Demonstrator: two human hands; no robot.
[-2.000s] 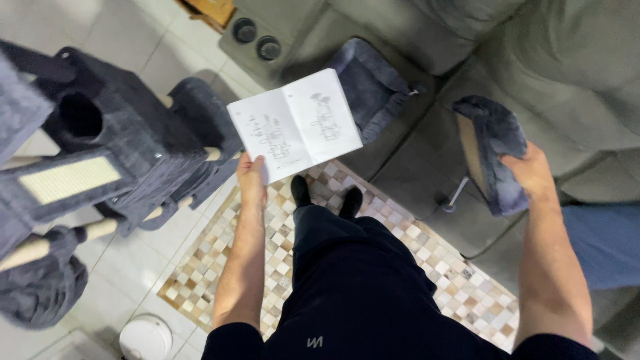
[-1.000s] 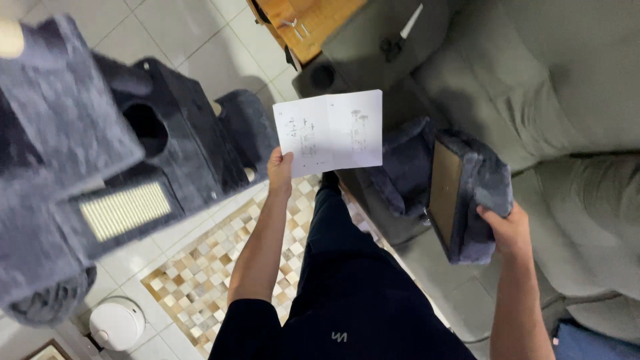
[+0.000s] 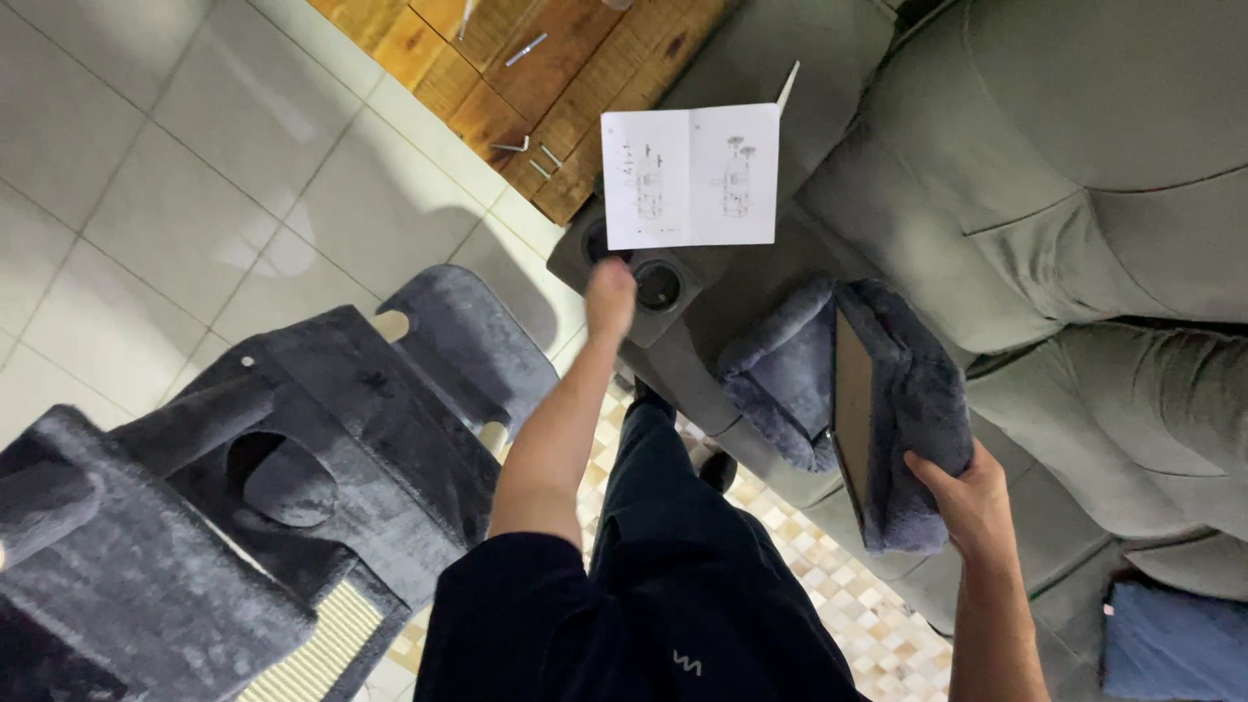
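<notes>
My left hand (image 3: pixel 611 297), blurred, is just below the lower left corner of an open paper booklet (image 3: pixel 690 177) with line drawings; whether its fingers touch the paper is unclear. The booklet is over the sofa console beside the cup holders. On the right, my right hand (image 3: pixel 965 492) grips a grey plush-covered cat bed piece (image 3: pixel 907 419) by its edge, its flat board side facing left. Another grey plush piece (image 3: pixel 788 375) lies on the sofa, partly behind it. A grey plush cat tree (image 3: pixel 322 468) with a ribbed panel fills the lower left.
A wooden table (image 3: pixel 546 58) at the top bears small metal parts (image 3: pixel 546 161) and an Allen key (image 3: pixel 512 146). The grey sofa (image 3: pixel 1033 175) spans the right, with a cup holder (image 3: pixel 657 286) on its console. Blue fabric (image 3: pixel 1175 639) lies lower right; a patterned rug (image 3: pixel 858 595) is underfoot.
The booklet, in my left hand before, is now above the sofa console with that hand at its lower corner. My right hand keeps the plush piece. The view has shifted toward the wooden table.
</notes>
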